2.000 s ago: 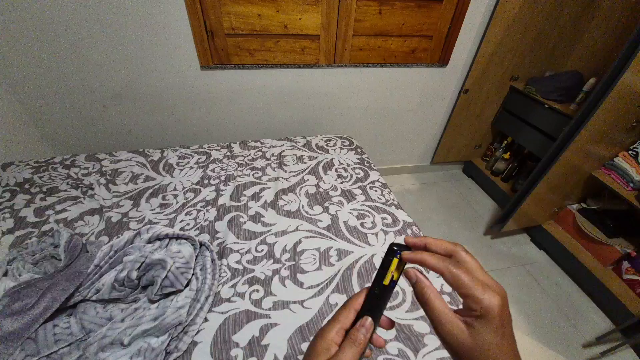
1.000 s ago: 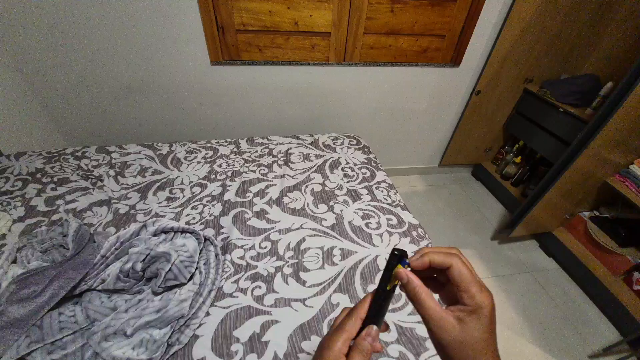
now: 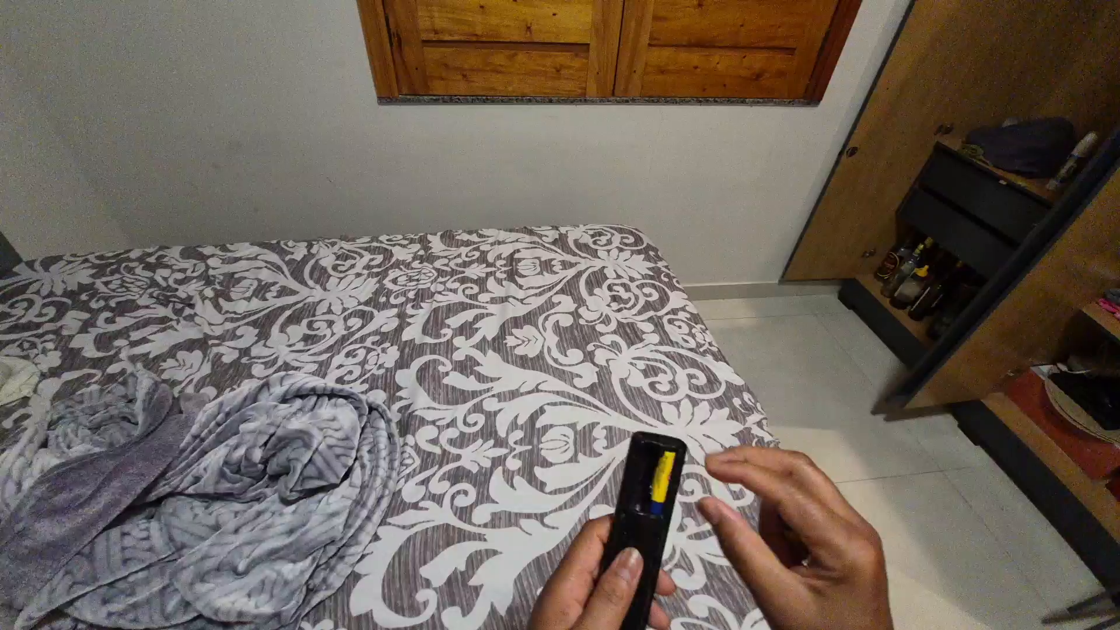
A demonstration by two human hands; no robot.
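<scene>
A black remote control (image 3: 646, 525) stands tilted up in my left hand (image 3: 604, 582), its battery compartment facing me with no cover on it. One yellow battery (image 3: 663, 478) with a blue end lies along the right side of the compartment; the left side of it looks dark and bare. My right hand (image 3: 801, 534) is just right of the remote, thumb and fingers apart, nothing seen between them. The remote's lower end is hidden by my left fingers and the frame edge.
Under my hands is a bed (image 3: 490, 350) with a patterned sheet. A crumpled grey blanket (image 3: 254, 481) lies at its left. A wardrobe door (image 3: 1015, 306) stands ajar at the right, with bottles (image 3: 919, 276) on a low shelf. Tiled floor (image 3: 787, 359) runs between.
My right fingers have come off the battery and moved away to the right of the remote. The compartment now faces me more fully, with the yellow battery lying inside.
</scene>
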